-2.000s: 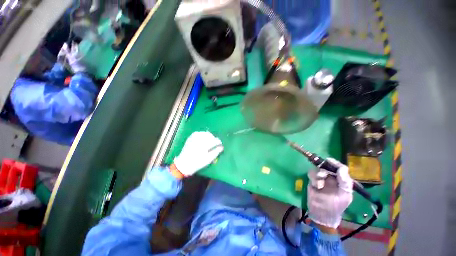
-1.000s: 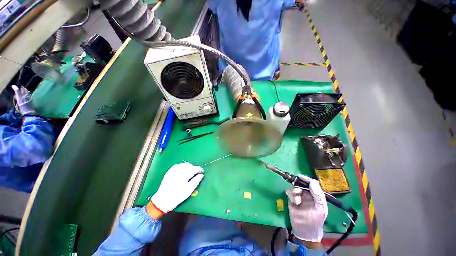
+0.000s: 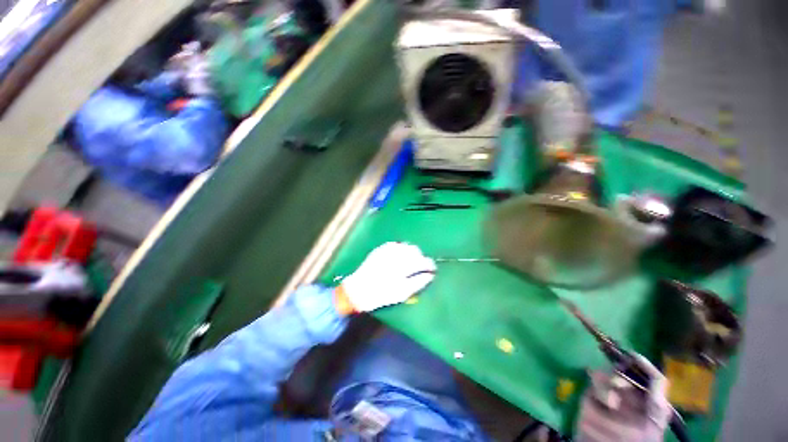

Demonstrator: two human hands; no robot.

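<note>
My left hand [image 3: 390, 278], in a white glove with an orange cuff, rests low over the front left of the green mat [image 3: 467, 319]. Its fingers are closed on a thin silvery solder wire [image 3: 467, 260] that points right towards the hood. My right hand [image 3: 624, 404], gloved and blurred near the bottom edge, holds a soldering iron [image 3: 612, 345] like a pen. The iron's metal tip points up and left, below the hood's rim and apart from the wire's visible end. No board is between my hands.
The brownish hood [image 3: 566, 246] hangs over the mat. Behind are a pale blower [image 3: 454, 91], blue stick [image 3: 393, 177] and tweezers [image 3: 438, 206]. At right are a black fan [image 3: 713, 229], iron stand [image 3: 700, 324] and sponge [image 3: 689, 386]. Boards [image 3: 194, 319] lie on the left conveyor [image 3: 251, 233]. People work beyond.
The view has swung left and blurred, so the bench appears further right. Both hands keep their holds on the wire and iron. The boards appear higher and further right in the picture.
</note>
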